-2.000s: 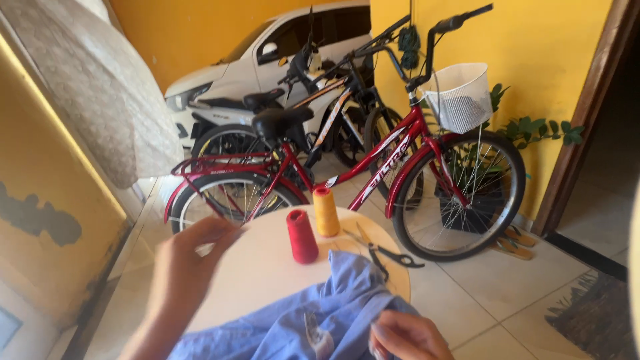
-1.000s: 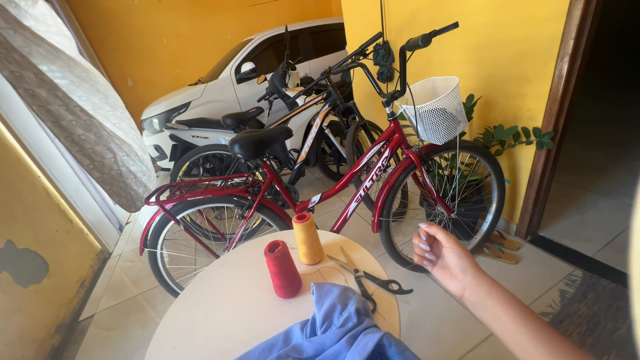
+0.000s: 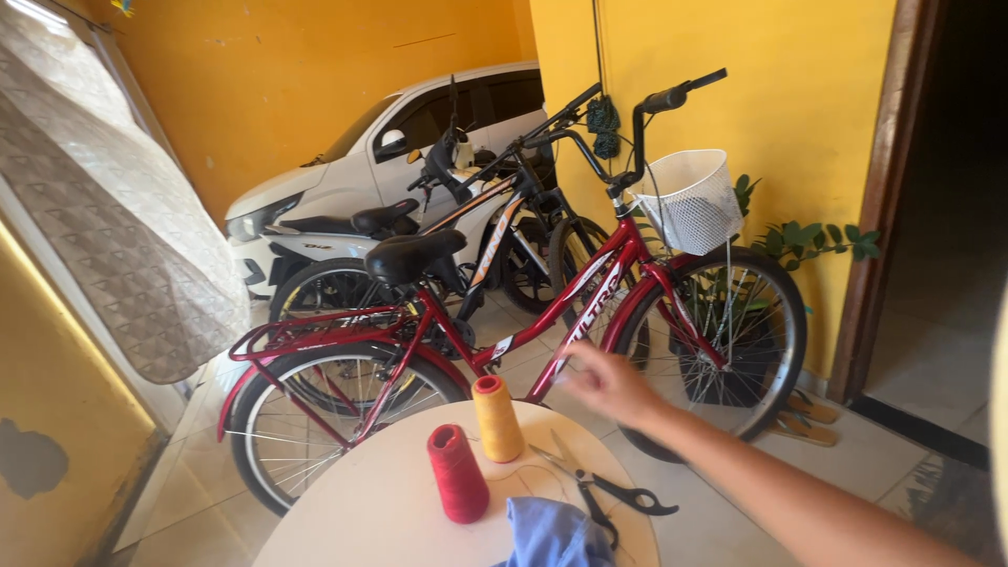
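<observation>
My right hand (image 3: 606,386) is raised beyond the right edge of the round table (image 3: 354,496), in front of the red bicycle's frame; its fingers are blurred and partly curled, and whether they pinch a thread or needle cannot be told. A cone of red thread (image 3: 458,476) and a cone of yellow thread (image 3: 498,421) stand upright on the table. Beside them lie scissors (image 3: 583,476) with black handles, their blades apart. Blue fabric (image 3: 555,531) lies at the near edge, touching the scissors' handle. My left hand is out of view.
Past the table stands a red bicycle (image 3: 441,331) with a white basket (image 3: 693,201). Behind it are another bicycle, a motorcycle and a white car (image 3: 346,177). A potted plant (image 3: 724,346) and sandals (image 3: 803,429) are at the right, a curtain (image 3: 118,205) at the left.
Two seconds ago both hands were at the blue fabric or above it; my left hand has since left the view. My right hand has risen from the fabric and, since one second ago, moved left toward the table.
</observation>
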